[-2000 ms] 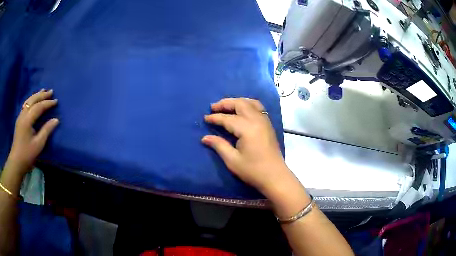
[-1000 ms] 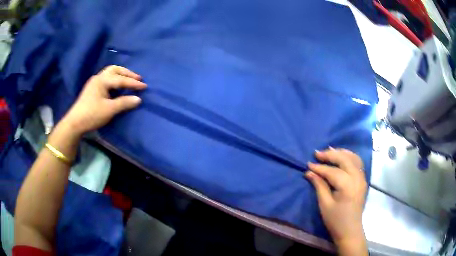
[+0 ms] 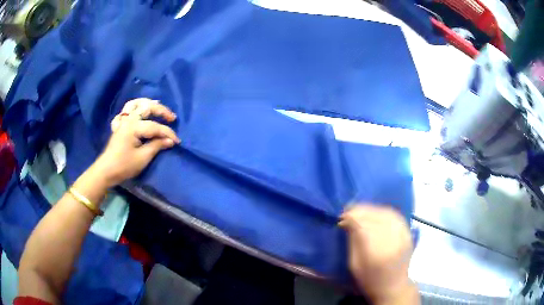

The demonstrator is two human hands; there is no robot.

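A wide navy-blue cloth panel (image 3: pixel 250 140) lies over the table in front of me. My left hand (image 3: pixel 140 140) pinches a fold of it at the left, thumb against fingers. My right hand (image 3: pixel 379 244), blurred, pinches the same fold at the right, near the cloth's right end. A taut ridge runs between the two hands. Beyond the fold, a narrow gap shows white table between this layer and another blue piece (image 3: pixel 346 71) behind it.
The white sewing machine head (image 3: pixel 489 119) stands at the right, with a blue knob (image 3: pixel 482 187) below it. A red plastic basket (image 3: pixel 471 18) is at the back right. More blue cloth (image 3: pixel 42 89) is bunched at the left and hangs below the table edge (image 3: pixel 221 233).
The near part of the cloth has shifted left and towards me, opening a gap to the piece behind. My right hand has moved left and slightly down. My left hand has moved slightly down, still pinching.
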